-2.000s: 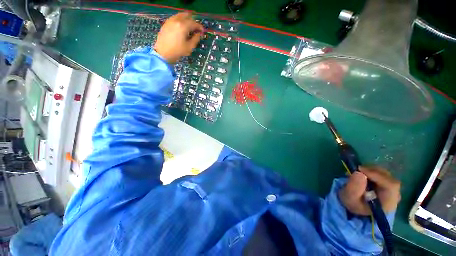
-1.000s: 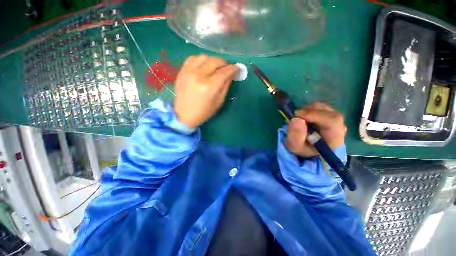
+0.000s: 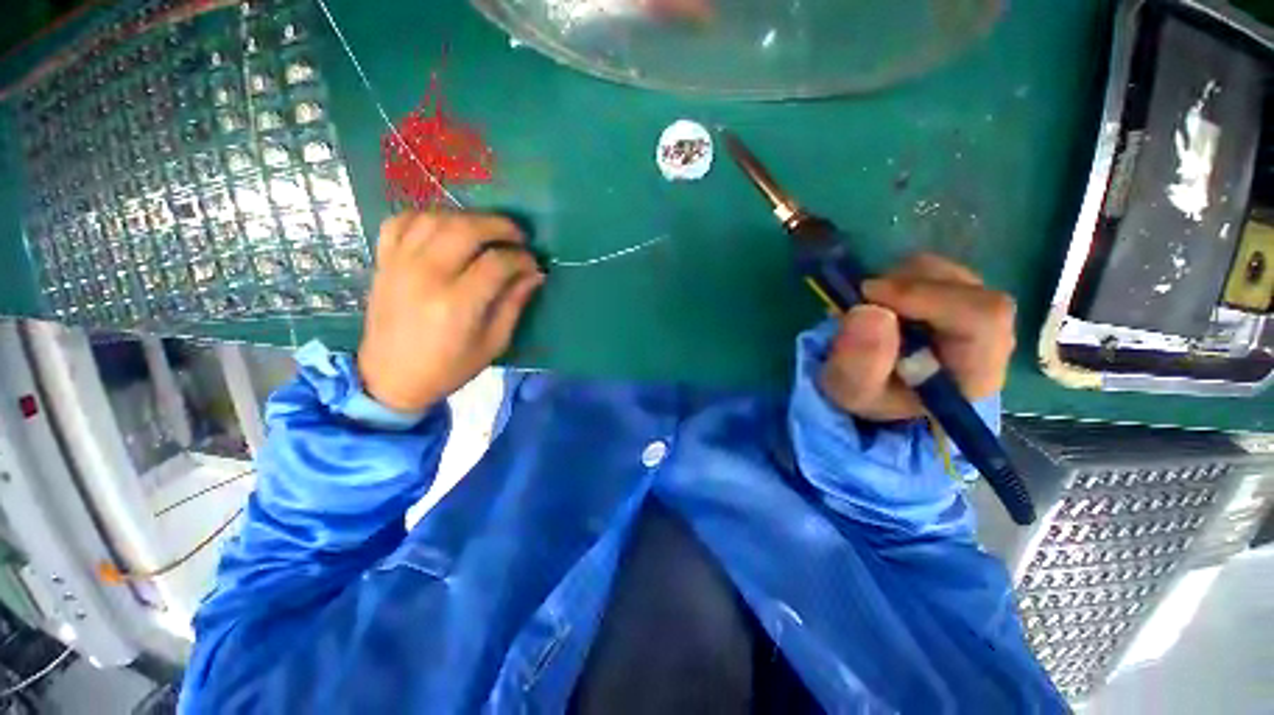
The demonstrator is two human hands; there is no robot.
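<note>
My right hand (image 3: 918, 337) holds the dark blue soldering iron (image 3: 830, 263), its tip just right of the white round pad (image 3: 685, 151) and not touching it. A small dark and silver piece lies on the pad. My left hand (image 3: 450, 306) is below the pile of red wires (image 3: 430, 154), fingertips pinched at the thin solder wire (image 3: 605, 259). The wire's free end points right, short of the pad. The wire also runs up across the red pile to the top edge.
A blister tray (image 3: 192, 179) lies at the left on the green mat (image 3: 587, 168). The clear hood's rim (image 3: 755, 87) hangs above the pad. A metal-edged tray (image 3: 1076, 266) stands at the right; a second blister tray (image 3: 1118, 559) is below bench level.
My left hand has moved left and down from the pad, uncovering it, and the solder wire now shows at its fingertips. The iron stays in my right hand beside the pad. The view has shifted slightly.
</note>
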